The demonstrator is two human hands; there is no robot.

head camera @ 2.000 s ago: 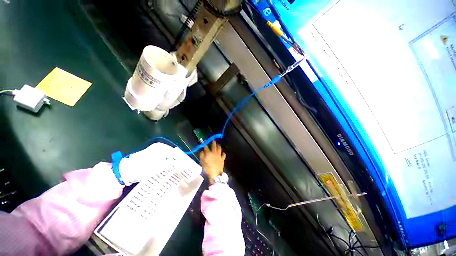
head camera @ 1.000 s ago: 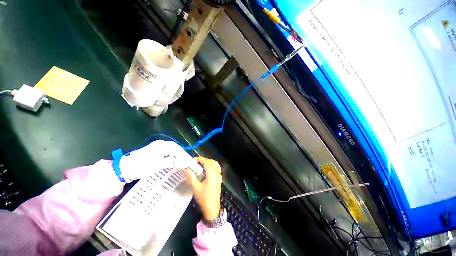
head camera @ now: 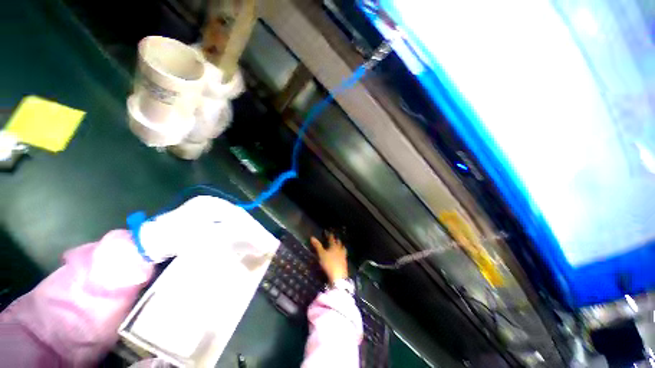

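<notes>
My left hand [head camera: 205, 224], in a white glove with a blue wrist strap [head camera: 138, 228], grips the far end of a white label sheet [head camera: 205, 291]. The sheet lies over a shallow white box [head camera: 154, 346]; blur hides its print. The gloved fingertips are hard to make out. My right hand [head camera: 332, 257], bare with a wristwatch, is small and blurred at the far edge of the black keyboard [head camera: 291, 277]. Its fingers are apart and I see nothing held. A small green circuit board [head camera: 245, 159] lies on the strip beyond my left hand.
White plastic cups [head camera: 169, 90] stand on a post beyond the green mat. A yellow note [head camera: 44, 123] and a partly cut-off white adapter [head camera: 10, 149] lie at left. A blue cord [head camera: 300, 140] runs towards the large monitor [head camera: 531, 136]. Thin cables cross the metal rail.
My right hand went from the strip near the green board to the sheet's edge, then away right to the keyboard's far side. My left hand stays on the sheet. The whole view has shifted.
</notes>
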